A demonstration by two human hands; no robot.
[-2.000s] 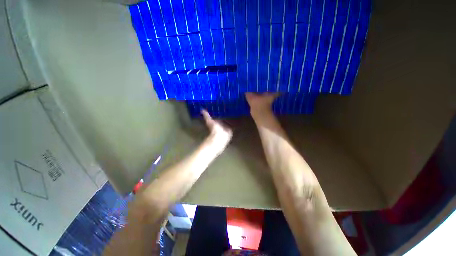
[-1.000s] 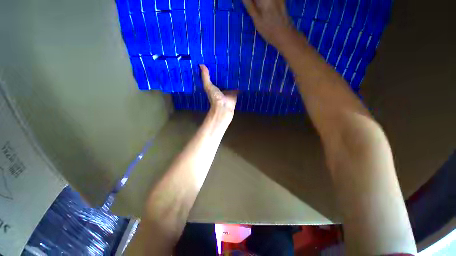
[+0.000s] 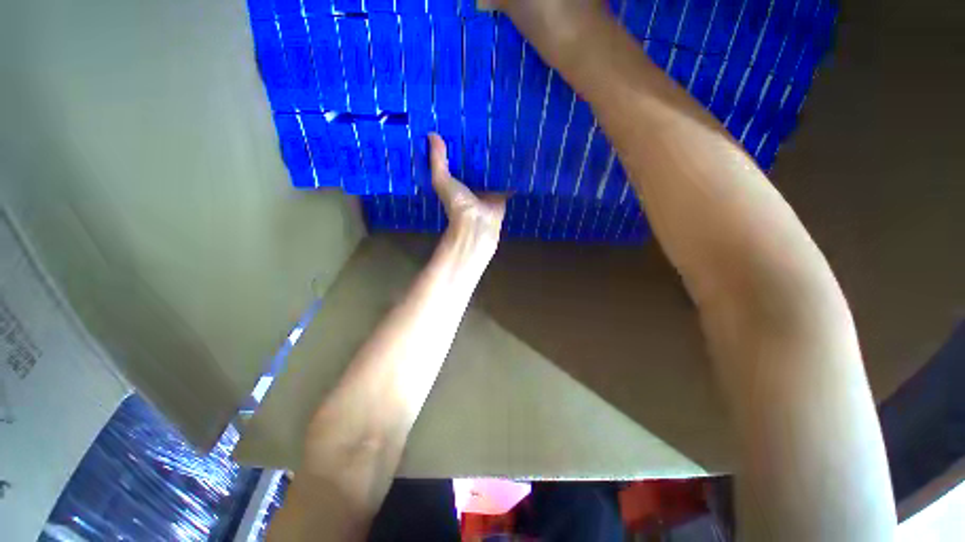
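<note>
Rows of blue box edges stand side by side in a big brown carton, filling its far part, with a lower row visible beneath. My left hand is at the near edge of the upper rows, thumb up against the blue faces; its other fingers are hidden under or behind the edge, so its hold is unclear. My right hand reaches over the rows at the top edge of the picture, its fingers partly cut off; I cannot tell whether it grips a box.
The carton's left wall and dark right wall rise on both sides. A printed carton and shiny plastic-wrapped goods are at lower left. Dark legs and red things show below the carton's near rim.
My right hand has moved from the near edge of the rows up and over them to the top. My left hand has moved up against the near edge. The view has shifted slightly.
</note>
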